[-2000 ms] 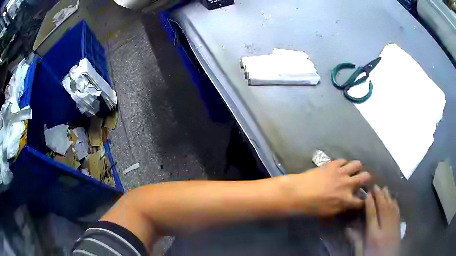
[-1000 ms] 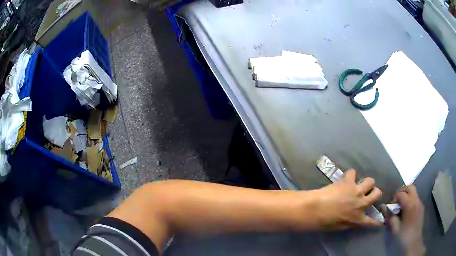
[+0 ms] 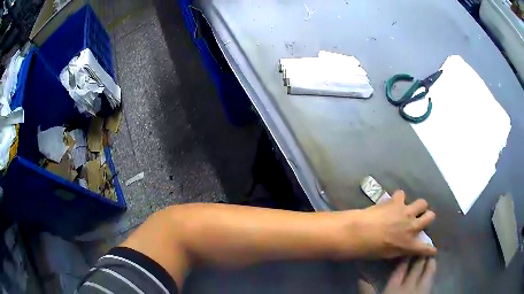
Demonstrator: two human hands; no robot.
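Observation:
A narrow silvery-white pressing template (image 3: pixel 372 188) with a rounded, marked end lies slanted on the table. A pale fabric piece (image 3: pixel 426 239) shows beside my left fingertips, along the template. My left hand (image 3: pixel 399 227) lies over the template and fabric, fingers bent, holding them down and hiding their middle. My right hand (image 3: pixel 411 277) is just below it, blurred and cut off by the bottom edge; whether it holds anything is hidden. White folded pressed strips (image 3: pixel 327 76) lie in a bundle. Green-handled scissors (image 3: pixel 415 97) rest partly on a stack of white cut pieces (image 3: pixel 468 126).
Beige pieces (image 3: pixel 505 229) lie at the right on the grey table (image 3: pixel 368 138). The table's edge runs diagonally left of my hands. Blue crates (image 3: pixel 63 189) with white and brown scraps stand on the speckled floor at the left. A pale bin is at the top right.
My right hand has moved from the strip's right end down and left, below my left hand. More of the template's rounded end shows than two seconds ago. The view has shifted slightly.

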